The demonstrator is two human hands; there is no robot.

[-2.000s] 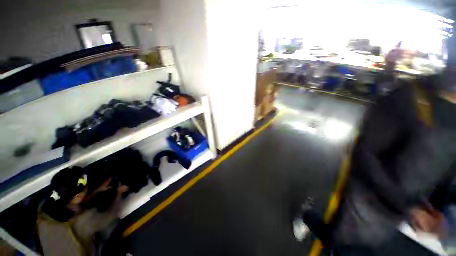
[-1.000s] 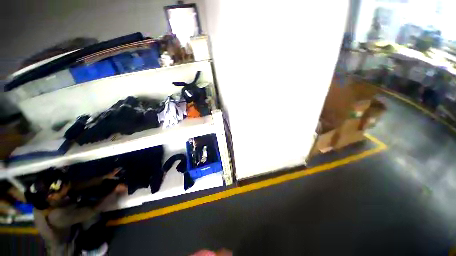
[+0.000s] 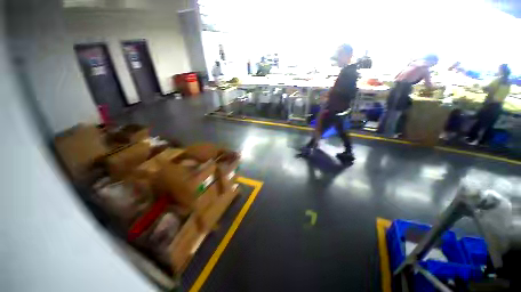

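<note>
Neither of my hands is in the picture. Nearest in front of me, at the left, open cardboard boxes [image 3: 188, 179] stand together on the floor, with a red item [image 3: 149, 218] among them. At the lower right are blue crates [image 3: 425, 251] with pale contents, partly behind a metal frame [image 3: 437, 234]. The picture is blurred, so the contents of the boxes and crates cannot be told.
A pale wall or pillar [image 3: 51, 228] fills the left edge. Yellow lines [image 3: 228, 234] mark the grey floor. A person in dark clothes [image 3: 341, 94] walks across the aisle. Other people stand at long worktables [image 3: 285, 82] behind. Two dark doors [image 3: 101, 74] are at the back left.
The view has moved forward and turned right past the pillar. The shelves and the person beside them have left the picture. The boxes are nearer, and the blue crates and walking person now show.
</note>
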